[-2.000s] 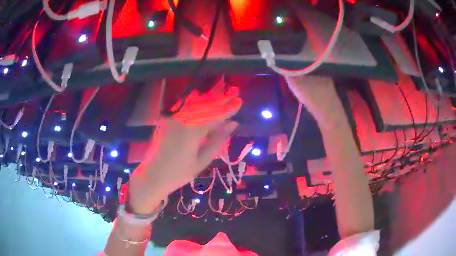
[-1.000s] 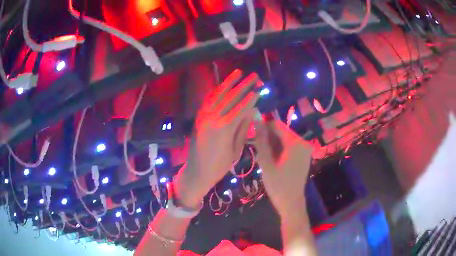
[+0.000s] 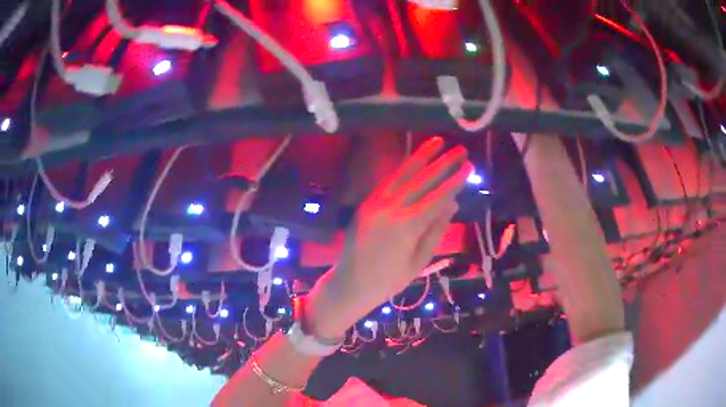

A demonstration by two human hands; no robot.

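My left hand [image 3: 398, 222] is raised at the middle of the rack, its fingers stretched beside a dark unit with a lit blue-white LED [image 3: 474, 178]. Nothing shows in its visible fingers. My right forearm reaches up under the shelf edge [image 3: 239, 119]; my right hand is hidden behind that edge, only the wrist [image 3: 529, 147] shows. White USB cables hang around both arms, one with its plug [image 3: 450, 91] just above my left fingertips and another plug [image 3: 320, 107] to the left.
Lower tiers at the left carry more lit units and looped cables with plugs [image 3: 279, 240]. Thin wires [image 3: 669, 246] hang along the right side. A pale floor [image 3: 64, 342] shows at the lower left. Red light [image 3: 322, 9] glows at the top.
My right hand has moved up and away from my left hand, behind the shelf edge. My left hand has shifted right. The view has turned, so the shelf edge lies more level.
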